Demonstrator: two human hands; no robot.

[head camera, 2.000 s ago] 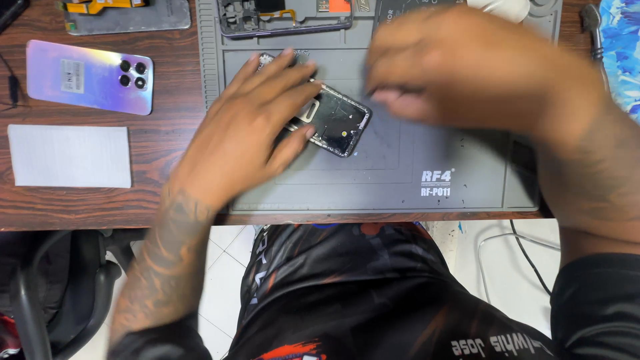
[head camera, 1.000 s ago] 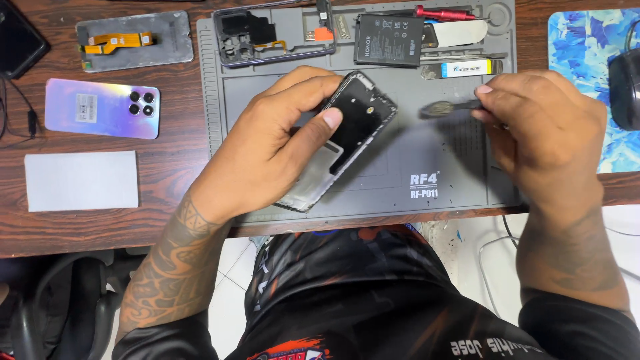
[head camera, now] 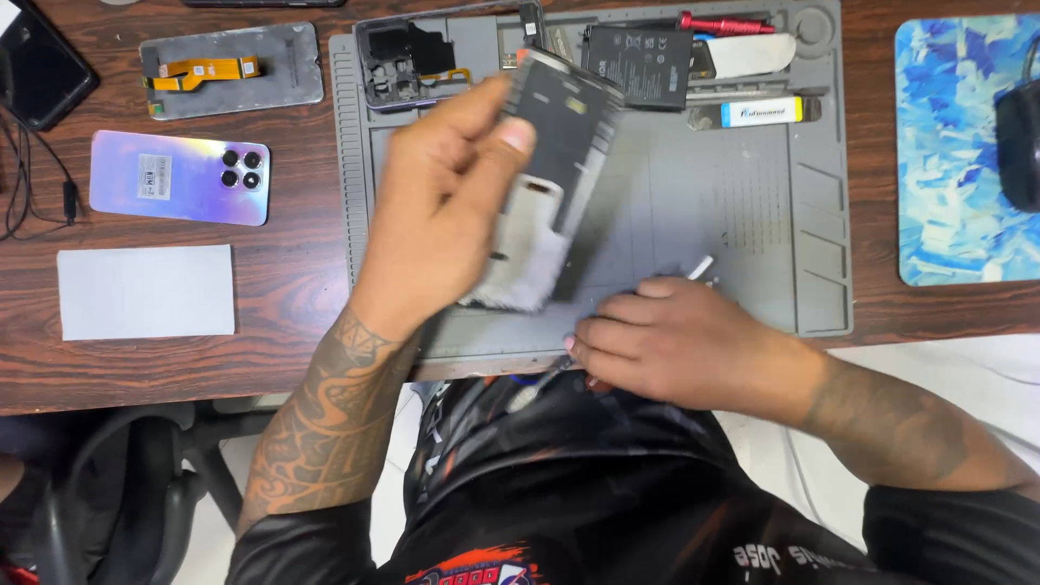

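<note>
Tilted above the grey repair mat point(head camera: 691, 211), a phone's mid-frame point(head camera: 561, 130) is gripped by my left hand point(head camera: 455, 195), thumb on its inner face. My right hand point(head camera: 682, 341) is low at the mat's front edge, closed around a slim brush-like tool point(head camera: 552, 374) whose blurred tip points down toward my lap; its light end point(head camera: 700, 266) sticks out above the knuckles. At the mat's top lie a phone battery point(head camera: 638, 69), a purple-edged phone housing point(head camera: 422, 57) and a red screwdriver point(head camera: 727, 24).
Left of the mat are a display panel with an orange flex cable point(head camera: 203, 73), a purple phone back cover point(head camera: 179, 177), a white cloth or pad point(head camera: 146, 292) and a dark phone point(head camera: 45, 65) with cables. At right, a mouse point(head camera: 1020, 146) rests on a blue mouse pad point(head camera: 942, 154). A pry tool point(head camera: 760, 111) lies on the mat.
My right hand has moved down and left with the tool, from over the mat's right side to its front edge. My left hand still holds the mid-frame, now turned more upright.
</note>
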